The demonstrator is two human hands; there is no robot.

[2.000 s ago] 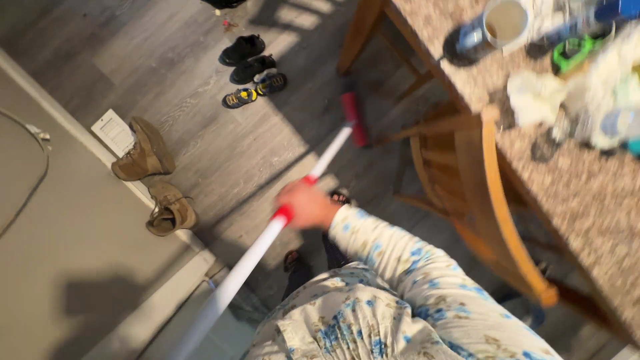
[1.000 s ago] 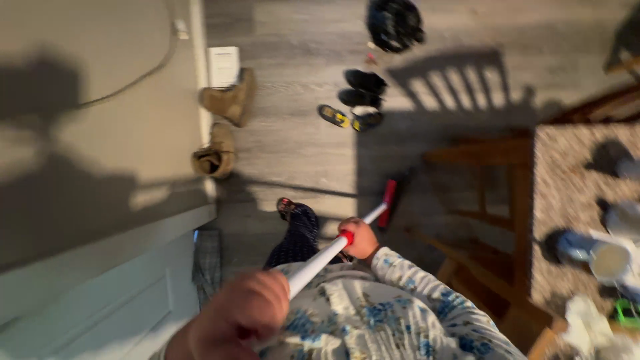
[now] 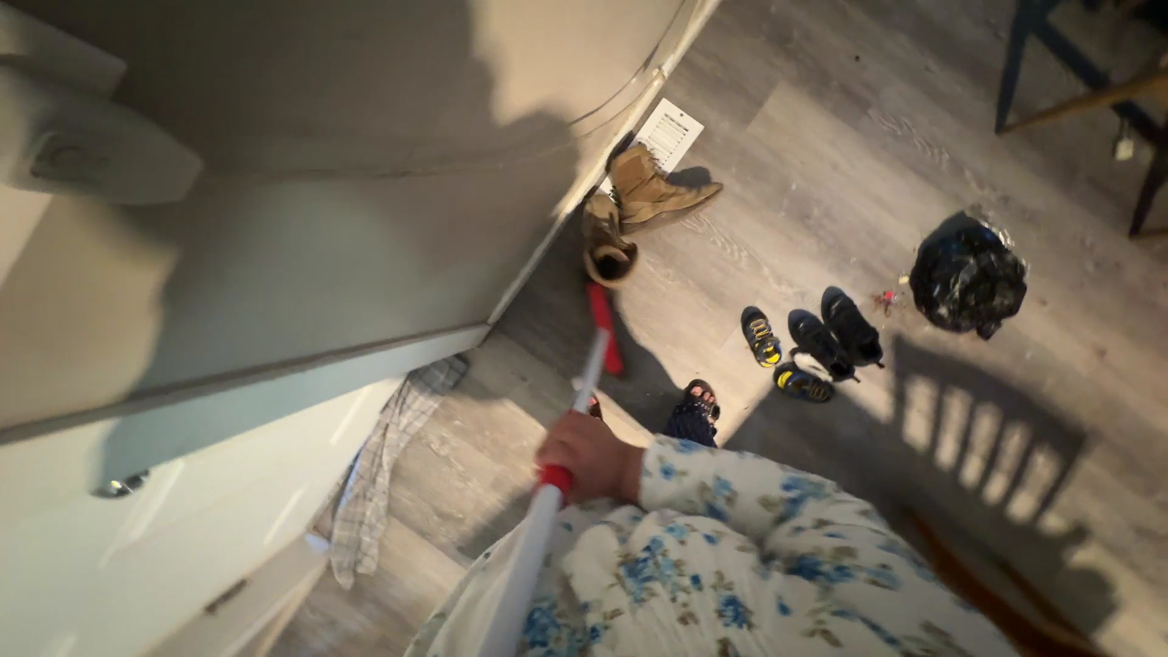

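Note:
My right hand (image 3: pixel 589 461) is closed around the white pole of a broom (image 3: pixel 525 557), at its red collar. The broom's red head (image 3: pixel 605 328) rests on the floor beside a pair of brown boots (image 3: pixel 652 192), its far end close to the nearer boot. My left hand is out of the frame; the upper part of the pole runs off the bottom edge. Both of my feet, in open-toed sandals (image 3: pixel 701 397), stand just behind the broom head, one mostly hidden by the pole and hand.
Black shoes (image 3: pixel 821 342) and small black-and-yellow shoes (image 3: pixel 760 336) lie right of the broom. Farther right sits a black plastic bag (image 3: pixel 969 274) near small debris (image 3: pixel 885 299). A plaid cloth (image 3: pixel 383 474) lies by the white door (image 3: pixel 210 511). A printed card (image 3: pixel 671 135) leans behind the boots.
The broom head has moved from the table side to the floor by the boots. The boots now touch or overlap in view. My left hand has left the frame. The view has turned.

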